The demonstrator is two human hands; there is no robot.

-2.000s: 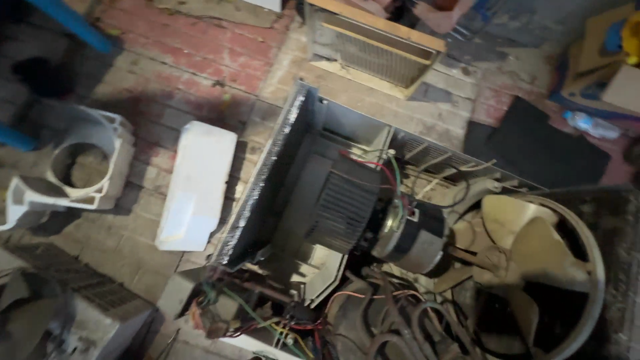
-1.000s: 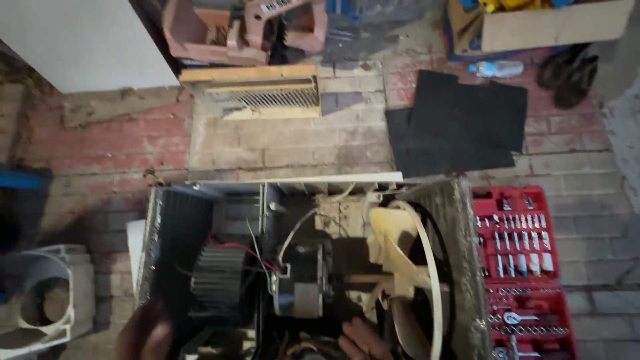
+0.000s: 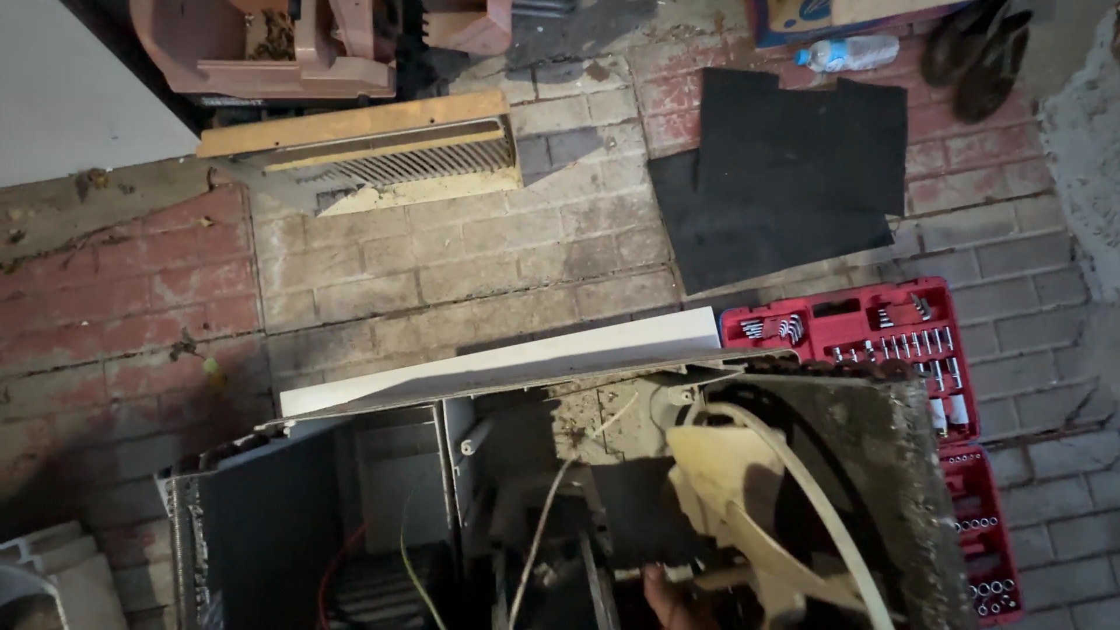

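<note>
An opened window air conditioner chassis (image 3: 577, 376) stands low in the head view. My right hand (image 3: 667, 599) is at the bottom edge, only a finger and part of the hand showing, beside the pale plastic fan (image 3: 735, 490) and its ring (image 3: 814, 490). What it touches is hidden in shadow. My left hand is out of view. The dark finned blower wheel (image 3: 385, 591) lies at lower left, with a thin red wire and a yellow-green wire (image 3: 416, 569) near it. A pale wire (image 3: 547, 503) runs up through the middle. Finned coils (image 3: 188, 551) line the chassis sides.
A red socket set case (image 3: 967, 472) lies open along the right side. Beyond the chassis are a black sheet (image 3: 796, 166), a yellowed grille frame (image 3: 367, 122), a plastic bottle (image 3: 849, 54), sandals (image 3: 989, 70) and pinkish plastic bins (image 3: 297, 79). A white plastic housing (image 3: 87, 569) sits at lower left.
My left hand, seen low at the left one second ago, is out of view now. The view has shifted, and the motor and blower now sit lower, partly cut off.
</note>
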